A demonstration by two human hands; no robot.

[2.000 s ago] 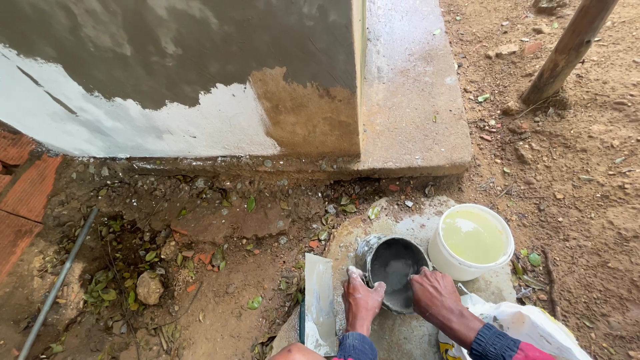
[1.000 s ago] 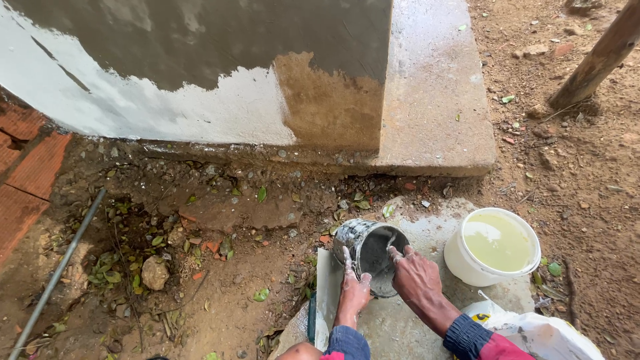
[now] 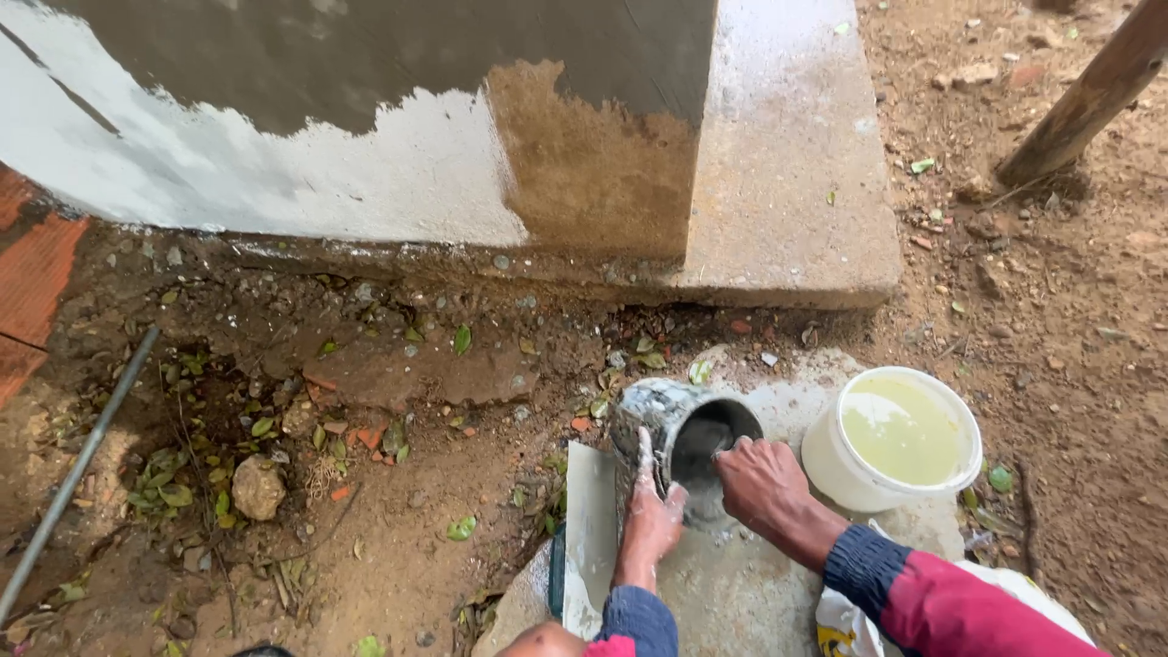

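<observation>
A mortar-crusted round pot (image 3: 657, 406) lies tilted on its side, its mouth toward the right, with grey paste inside. My left hand (image 3: 652, 520) steadies it from the near side, fingers spread along its wall. At its mouth, my right hand (image 3: 766, 493) is closed on something whose end reaches into the pot; the tool's kind is hidden. Close to my right hand is a white plastic bucket (image 3: 844, 456) of yellowish liquid. A flat metal plate, likely a trowel blade (image 3: 589, 529), lies left of my left hand.
The partly grey-coated wall (image 3: 411, 173) stands ahead on a concrete ledge (image 3: 785, 182). At the right are a wooden post (image 3: 1077, 100) and, lower down, a white sack (image 3: 1031, 593). A metal pipe (image 3: 82, 465), a stone (image 3: 258, 487) and leaves lie on the left.
The pot stood upright with its mouth up and is now tipped over to the right. My left hand has shifted from its rim to its side.
</observation>
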